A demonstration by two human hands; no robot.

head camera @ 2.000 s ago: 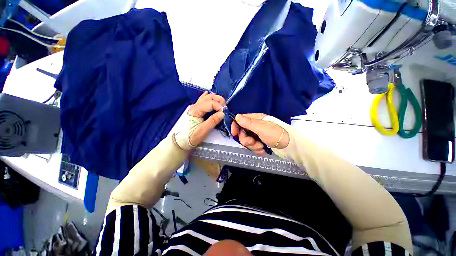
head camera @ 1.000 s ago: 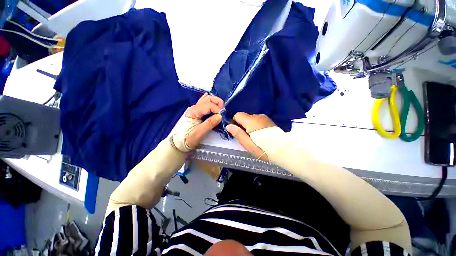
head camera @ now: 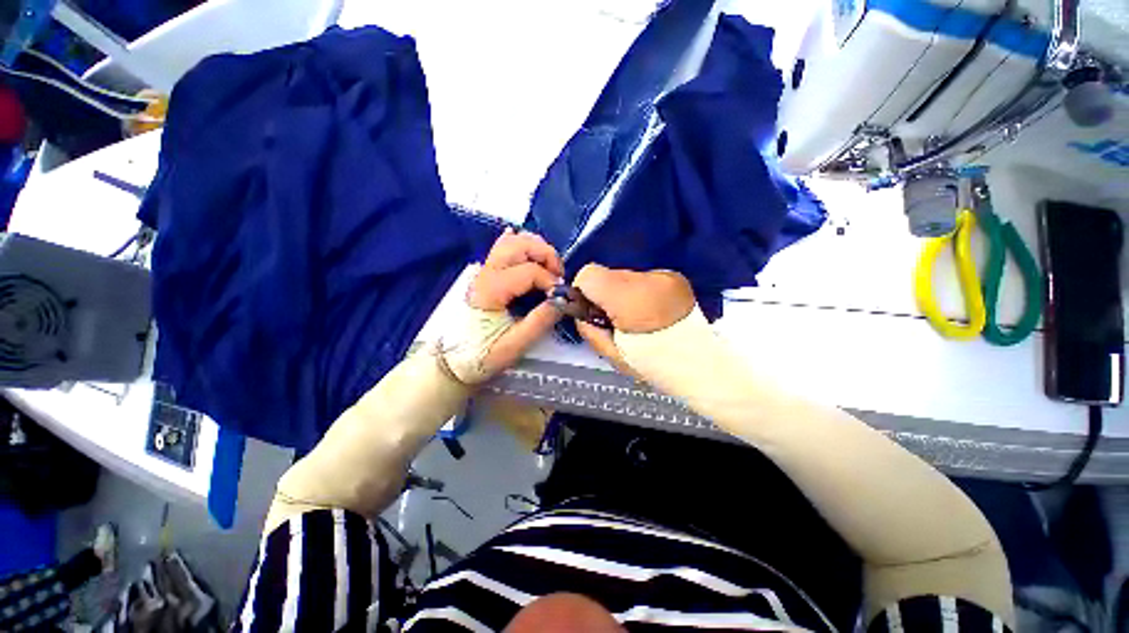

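Observation:
A navy garment piece [head camera: 706, 186] with a pale raw seam lies on the white table, its near end running between my hands. My left hand [head camera: 514, 297] pinches the seam edge of the navy cloth between thumb and fingers. My right hand [head camera: 631, 301] is right against it and holds small dark thread snips [head camera: 582, 305], tips at the pinched cloth; their rear part is hidden in the palm. A second, larger navy piece [head camera: 291, 235] lies in a loose heap left of my hands.
A white sewing machine head [head camera: 916, 87] is at the upper right. Below it lie scissors with yellow and green handles [head camera: 984, 278] and a dark smartphone [head camera: 1083, 303] with a cable. A grey fan-like unit [head camera: 74, 309] is at left. The table's front edge [head camera: 594, 393] carries a tape strip.
My right hand has turned and closed in against my left fingertips, and the dark snips now point at the pinched cloth. My left hand stays nearly in place.

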